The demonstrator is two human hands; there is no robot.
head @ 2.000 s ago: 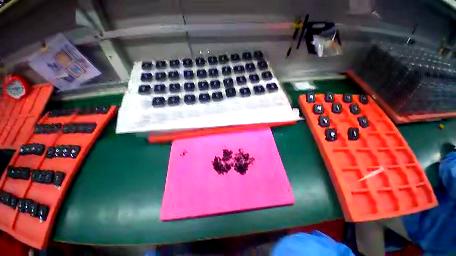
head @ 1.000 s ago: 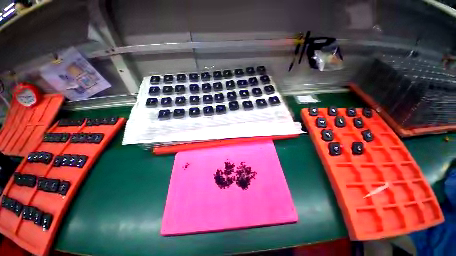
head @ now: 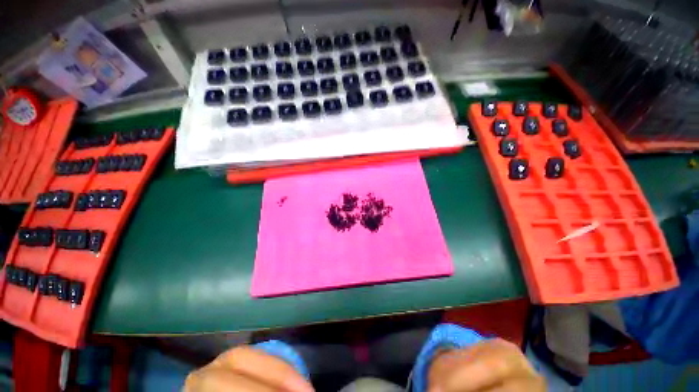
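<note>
A pink foam mat [head: 306, 264] lies on the green bench, with small black parts [head: 359, 213] in loose piles at its middle. My left hand [head: 249, 371] and my right hand [head: 483, 369] are bare, below the bench's front edge, cut off by the bottom of the picture. Their fingers look curled, but their tips are hidden and I cannot tell whether they hold anything. Behind the mat, a whitish blister tray [head: 306, 145] bears rows of black housings [head: 288, 110]. A right-hand orange tray [head: 536, 264] holds housings in its back pockets and a white streak.
A left-hand orange tray [head: 67, 310] holds close rows of housings. Another orange tray [head: 31, 164] and a round red object [head: 21, 109] are at the far left. Stacked clear trays [head: 640, 84] stand at the far right. Tools [head: 469, 17] and a posted sheet [head: 90, 63] hang behind.
Both hands have come into view at the bottom; only a blue sleeve showed there two seconds ago. The view has tilted down since one second ago. The mat, piles and trays look unchanged.
</note>
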